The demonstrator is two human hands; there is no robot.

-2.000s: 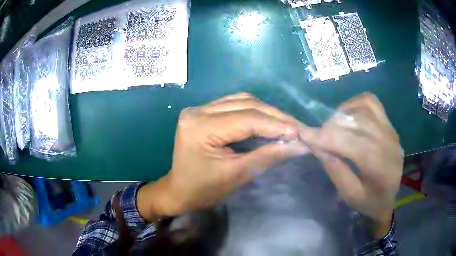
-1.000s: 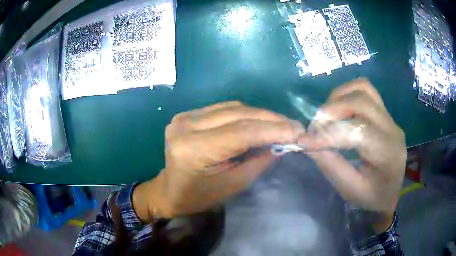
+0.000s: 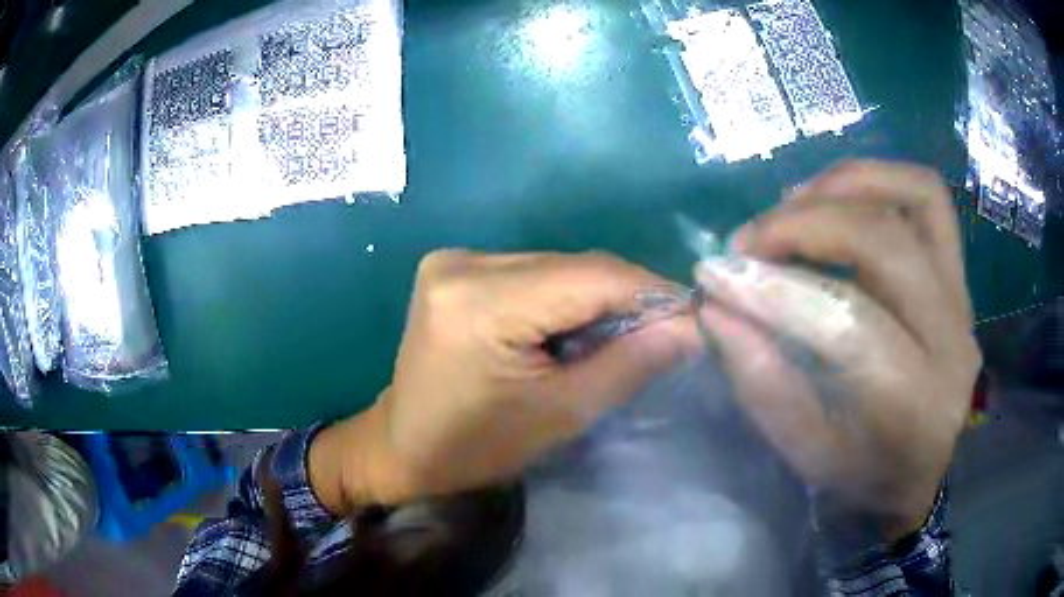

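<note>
My left hand (image 3: 513, 362) pinches a thin, dark and shiny panel (image 3: 618, 331) seen nearly edge-on between thumb and fingers. My right hand (image 3: 858, 338) meets it at the fingertips, blurred, and holds clear plastic film (image 3: 707, 247) that glares over the fingers and sticks up in a short tip. Whether the panel lies inside the film cannot be told. A large hazy grey plastic sheet (image 3: 665, 501) is below both hands at the bench edge.
On the green bench (image 3: 268, 338), a wide white patterned panel (image 3: 274, 123) lies upper left, shiny clear bags (image 3: 99, 257) far left, a panel pair (image 3: 758, 76) top right, and a silvery stack (image 3: 1009, 128) far right. A blue stool (image 3: 140, 478) stands below left.
The upright film by my right hand shows as a shorter tip. My right hand has moved slightly right, its upper fingers lifted. The bench items have shifted slightly up and left in view.
</note>
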